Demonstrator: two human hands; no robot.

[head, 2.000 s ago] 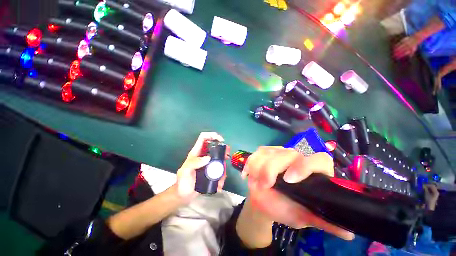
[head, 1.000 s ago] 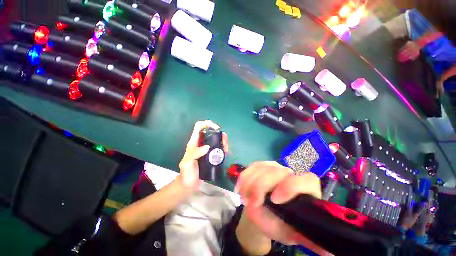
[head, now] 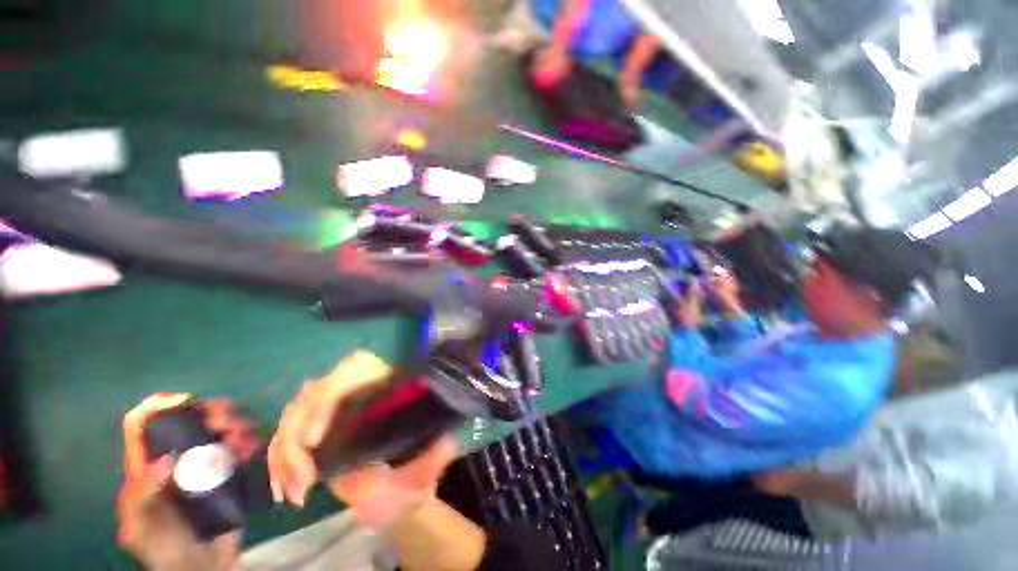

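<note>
The picture is blurred. My left hand holds a black light unit near the bottom left; its round pale face shows towards me. My right hand is around the dark body of the electric screwdriver, to the right of the unit and apart from it. The screwdriver's tip cannot be made out. The blue screw box is blurred and partly hidden behind the screwdriver and a dark band that crosses the view.
White units lie along the green bench. Black units stand in rows at the right, with a tray of black cylinders below. A person in blue sits at the right; another person's arms show across the bench.
The view has swung to the right, so the bench things have shifted left and the left tray is mostly out of view. The screwdriver in my right hand has turned, and the seated person has appeared.
</note>
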